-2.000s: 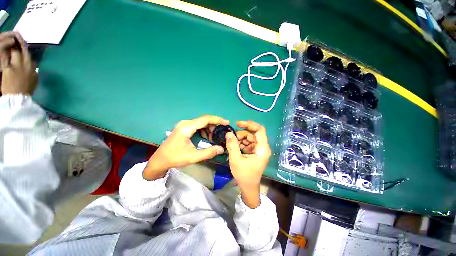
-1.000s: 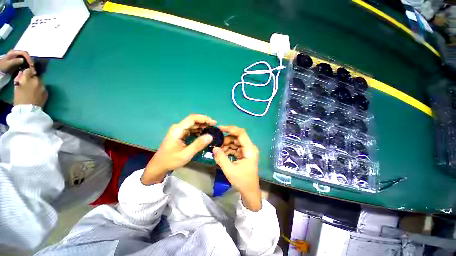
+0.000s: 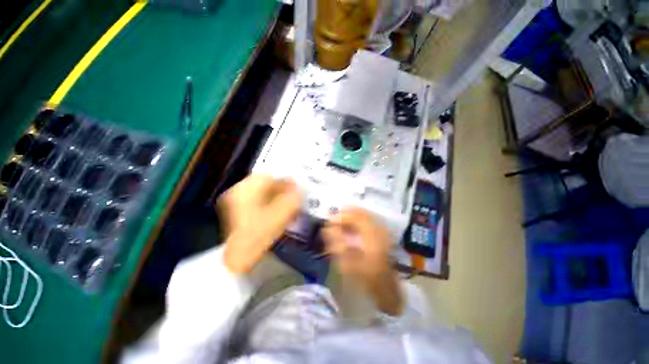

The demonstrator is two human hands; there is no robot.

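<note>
My left hand [image 3: 257, 217] and my right hand [image 3: 361, 249] are blurred at the front edge of the white machine base [image 3: 295, 167]. A dark patch shows between them, but I cannot tell whether either hand holds something. Beyond them, a round black unit [image 3: 351, 141] sits on the small green fixture [image 3: 349, 155] on the base. The thick gold cylinder of the press head [image 3: 344, 28] is at the top.
The clear blister tray [image 3: 75, 199] of black discs, tweezers [image 3: 186, 105] and white cable [image 3: 30, 291] lie on the green bench at left. A dark keypad controller [image 3: 423, 219] is right of the base. A small black tray [image 3: 406, 108] sits at its back right. A blue stool [image 3: 587, 272] stands on the floor.
The view has turned right from the bench to the white machine. Both hands are now before the machine base, lower and further apart. The black unit held earlier is no longer clearly visible in them.
</note>
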